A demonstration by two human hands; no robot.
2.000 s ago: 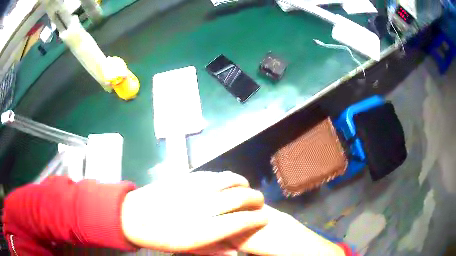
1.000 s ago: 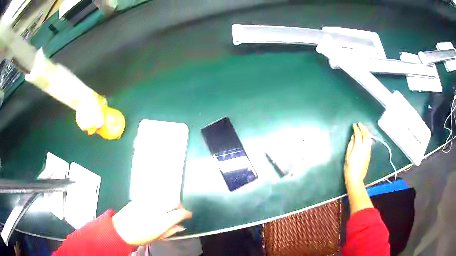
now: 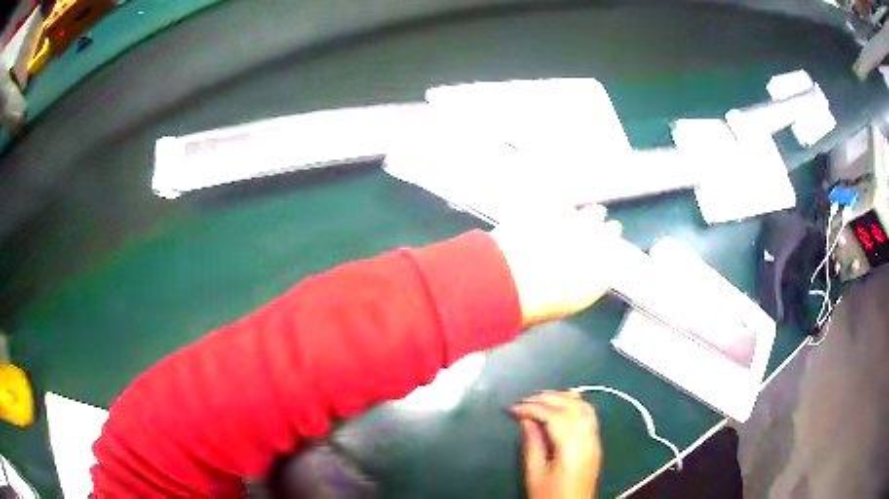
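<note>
A white desk lamp (image 3: 697,317) lies at the right near the bench's front edge, its long bar slanting over its white slab base. My left hand (image 3: 556,258) reaches across from the left in a red sleeve and grips this lamp's bar; glare washes out its fingers. My right hand (image 3: 560,434) is low at centre, its fingers curled on the end of a thin white power lead (image 3: 638,404). The plug end is hidden in the fingers. The lead runs right to the bench edge.
More white lamps lie behind, one with a long bar (image 3: 283,146), others at right (image 3: 746,171). A power supply with red digits (image 3: 869,234) stands at the right edge. A yellow item (image 3: 15,395) and a white piece (image 3: 76,439) show at left. My left sleeve covers much of the mat.
The view has shifted right. My left hand has left the white base at left and taken hold of the right-hand lamp. That lamp's bar now lies over its base. The phone is out of sight.
</note>
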